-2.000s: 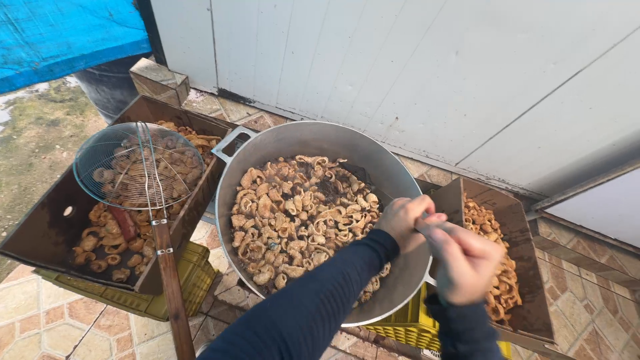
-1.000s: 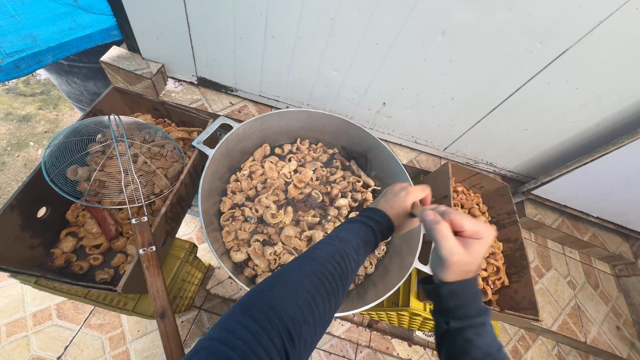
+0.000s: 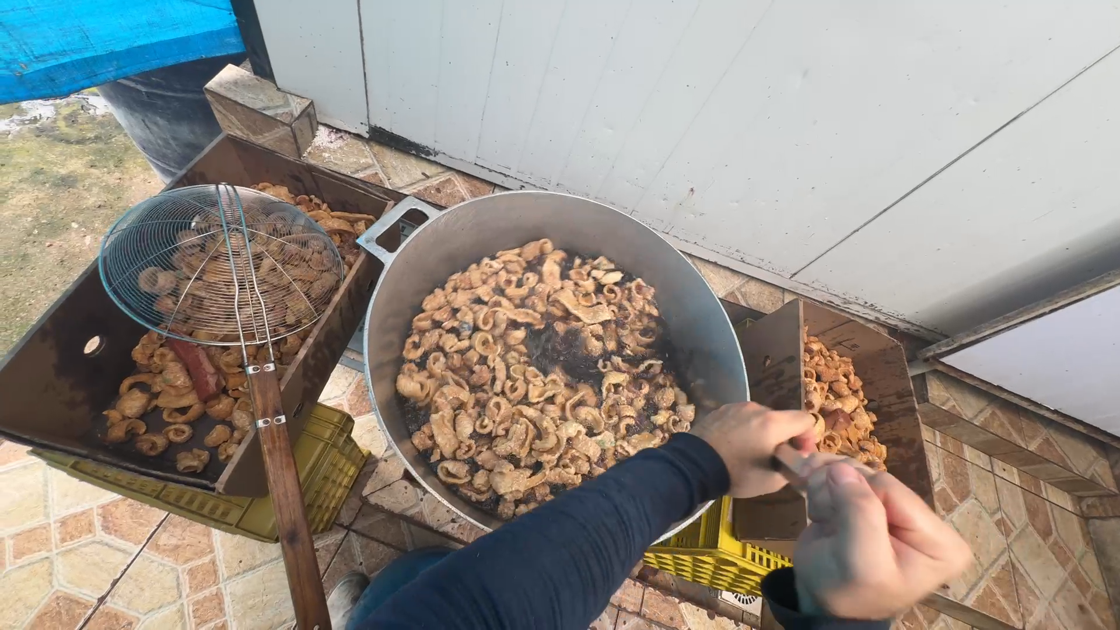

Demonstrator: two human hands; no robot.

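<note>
A large round metal pot (image 3: 700, 315) holds many curled, browned fried pieces, apparently pork rinds (image 3: 525, 394), in dark bubbling oil. Over its lower right rim, my left hand (image 3: 759, 448) is closed on a brown handle (image 3: 792, 464). My right hand (image 3: 875, 542) grips that handle farther from the pot, at lower right. The hands hide most of the handle, and the tool's working end cannot be seen. On the left, a wire-mesh skimmer (image 3: 223, 262) with a wooden handle (image 3: 284, 490) rests across a brown box (image 3: 350, 306) holding more fried pieces.
Another brown box (image 3: 770, 385) of pieces stands at right, near a yellow crate (image 3: 722, 560). A second yellow crate (image 3: 328, 472) sits under the left box. A white panel wall (image 3: 656, 105) rises behind; a blue tarp (image 3: 114, 39) and dark barrel (image 3: 166, 114) are upper left.
Both hands have moved down and to the right relative to the pot, still around the handle. The pieces in the pot have shifted, and a dark patch of oil now shows among them.
</note>
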